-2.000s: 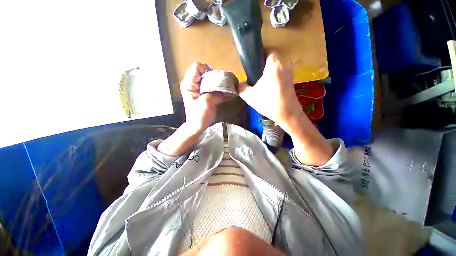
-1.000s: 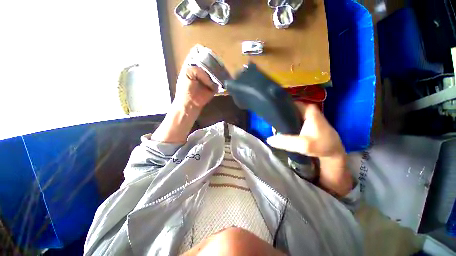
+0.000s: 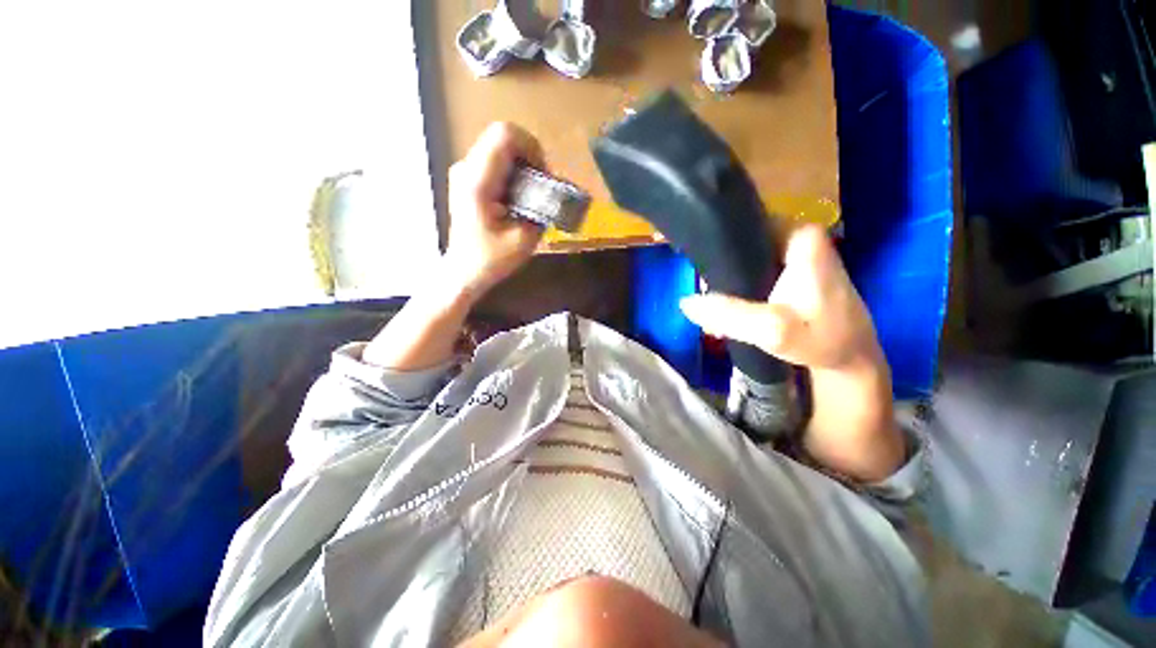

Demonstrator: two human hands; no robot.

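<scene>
My left hand (image 3: 492, 209) holds a small grey-white fabric piece (image 3: 548, 200) by its left end, above the front edge of the brown board. My right hand (image 3: 818, 310) holds a black curved trimmer (image 3: 697, 184) by its grip. Its wide head points up and left, to the right of the fabric piece and apart from it. A ribbed grey hose (image 3: 768, 403) shows at the rear of the grip near the right wrist. Grey-white fabric rings lie on the board in a left group (image 3: 568, 47) and a right group (image 3: 726, 61).
The brown board (image 3: 533, 120) has a yellow front edge. A bright white surface (image 3: 190, 152) with a curved yellowish object (image 3: 326, 234) is at left. A blue bin (image 3: 900, 177) stands along the board's right side. A grey printed sheet (image 3: 1014, 456) is at lower right.
The trimmer, lying on the board two seconds ago, is now in my right hand. Since one second ago its head has moved up, and the left hand's piece is turned. The single piece on the board no longer shows.
</scene>
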